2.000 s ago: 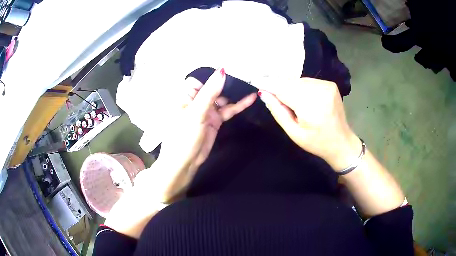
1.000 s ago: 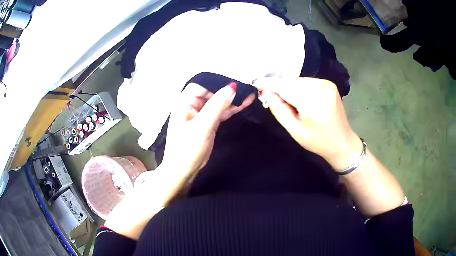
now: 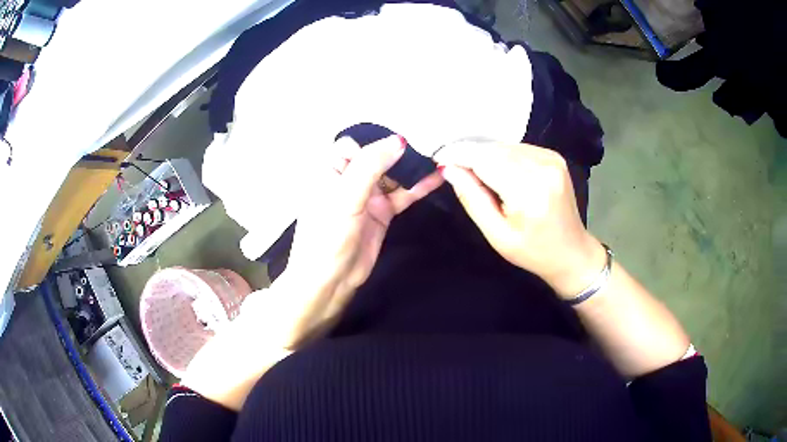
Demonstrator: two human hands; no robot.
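Note:
The dark garment (image 3: 565, 104) lies over my lap and shows around the white layer (image 3: 388, 69), which is overexposed. The folded edge (image 3: 414, 166), where dark cloth meets white, runs between my hands. My left hand (image 3: 349, 203) pinches the dark fold between thumb and fingers. My right hand (image 3: 518, 203) is just right of it, with thumb and index fingertips closed together at the edge. A thin dark curved line, perhaps thread or needle, shows above the right fingertips. The needle itself cannot be made out clearly.
A pink waste basket (image 3: 177, 319) stands on the green floor at left, with scraps inside. Thread spools (image 3: 148, 220) sit in a pale tray above it. A white-covered table (image 3: 95, 78) is at upper left. A dark cloth pile (image 3: 742, 60) is at upper right.
My right wrist has shifted slightly left and the right fingertips remain at the edge. My left fingers have moved a little, and less of the dark fold shows between the hands.

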